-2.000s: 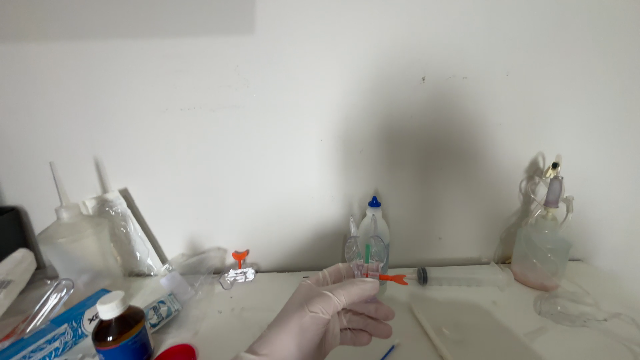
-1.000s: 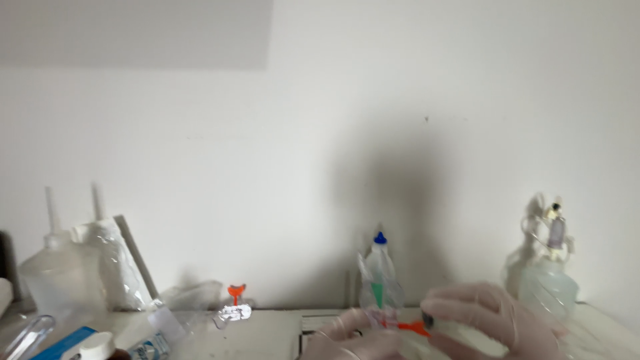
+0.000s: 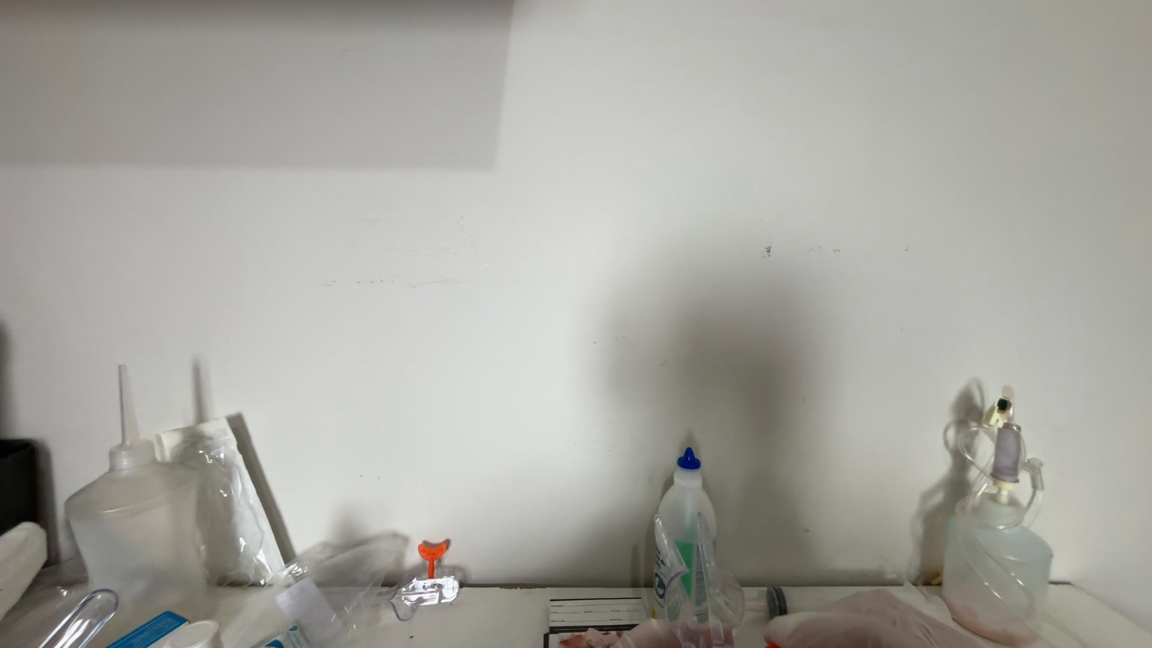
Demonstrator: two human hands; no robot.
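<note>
Both gloved hands are mostly cut off by the bottom edge of the head view. My left hand (image 3: 634,635) has its fingers at the base of a clear plastic piece (image 3: 711,598) with upright blades, and appears to hold it. My right hand (image 3: 868,619) lies to the right, blurred and fingers hidden, so its hold cannot be told. A bit of orange plastic (image 3: 772,643) shows between the hands. The dark end of a syringe plunger (image 3: 776,601) is beside my right hand. Behind the clear piece stands a white squeeze bottle (image 3: 687,495) with a blue cap.
At left stand a translucent wash bottle (image 3: 135,513), a plastic-wrapped packet (image 3: 225,504) and a white-capped bottle (image 3: 193,635). An orange Y-shaped piece (image 3: 433,556) on a clear base is at the wall. A tubed bottle (image 3: 997,558) stands right. A printed card (image 3: 596,614) lies near my left hand.
Two seconds ago one gloved hand showed, holding the clear piece with an orange part. My right hand has since come in from the right. The view has tilted up.
</note>
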